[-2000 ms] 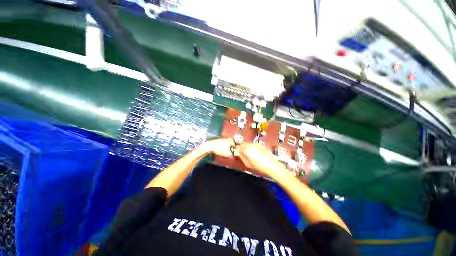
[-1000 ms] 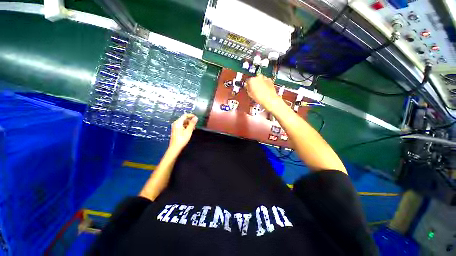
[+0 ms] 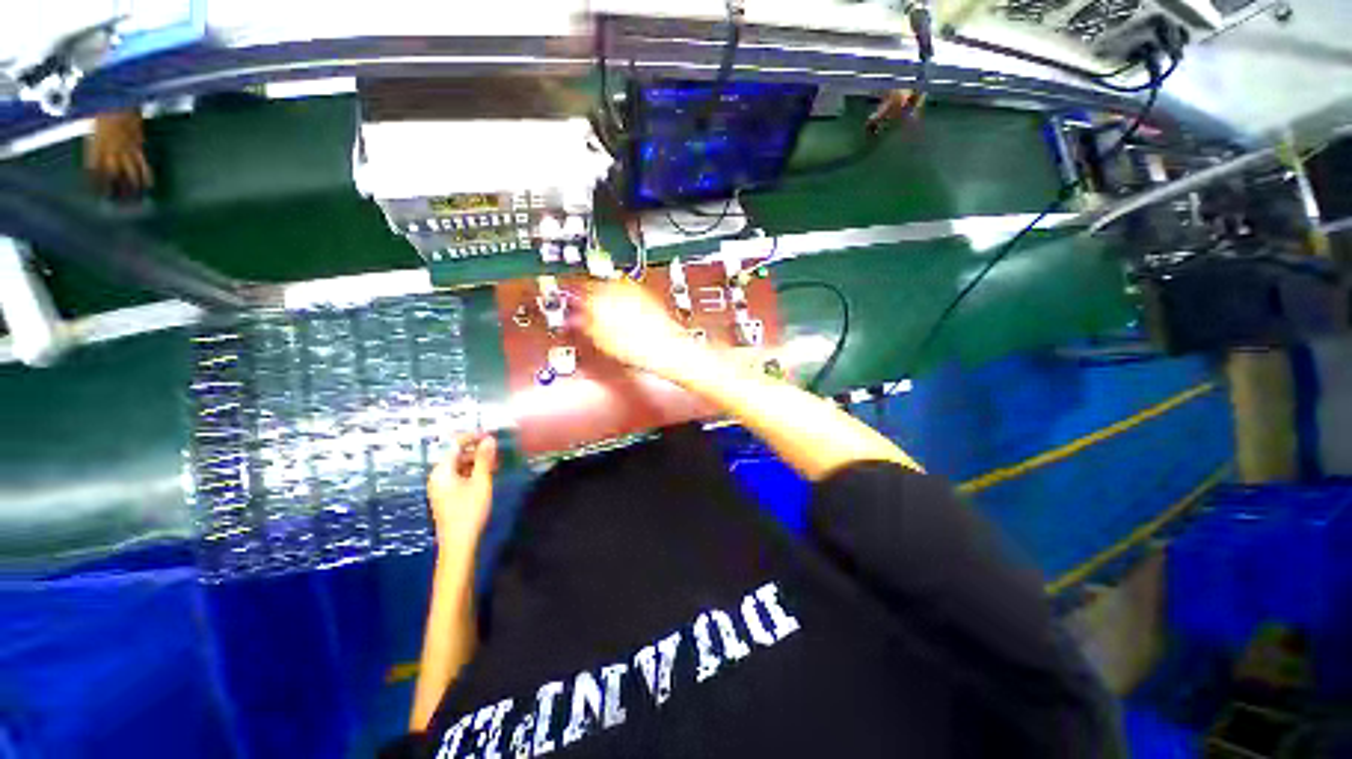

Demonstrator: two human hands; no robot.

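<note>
The reddish-brown test board (image 3: pixel 571 415) lies on the green bench in front of my body. My right hand (image 3: pixel 630 326) is over the board's upper middle; it is blurred and its fingertips' contents are hidden. My left hand (image 3: pixel 464 482) is by the board's lower left corner, fingertips close together; whether they hold something small cannot be told. The clear gridded tray (image 3: pixel 334 430) lies left of the board, with small parts along its left edge. A white meter (image 3: pixel 475 171) stands behind the board, with white connectors at its right end.
A dark blue-lit screen (image 3: pixel 712 141) stands right of the meter. A black cable (image 3: pixel 986 274) crosses the bench at right. Other people's hands show at upper left (image 3: pixel 119 154) and top (image 3: pixel 894 108). Blue crates (image 3: pixel 1260 571) stand at lower right, near the yellow-marked floor.
The camera view has turned and shifted. Both hands were together on the board's lower part two seconds ago; they are now apart, the right on its upper part and the left beside its lower left corner.
</note>
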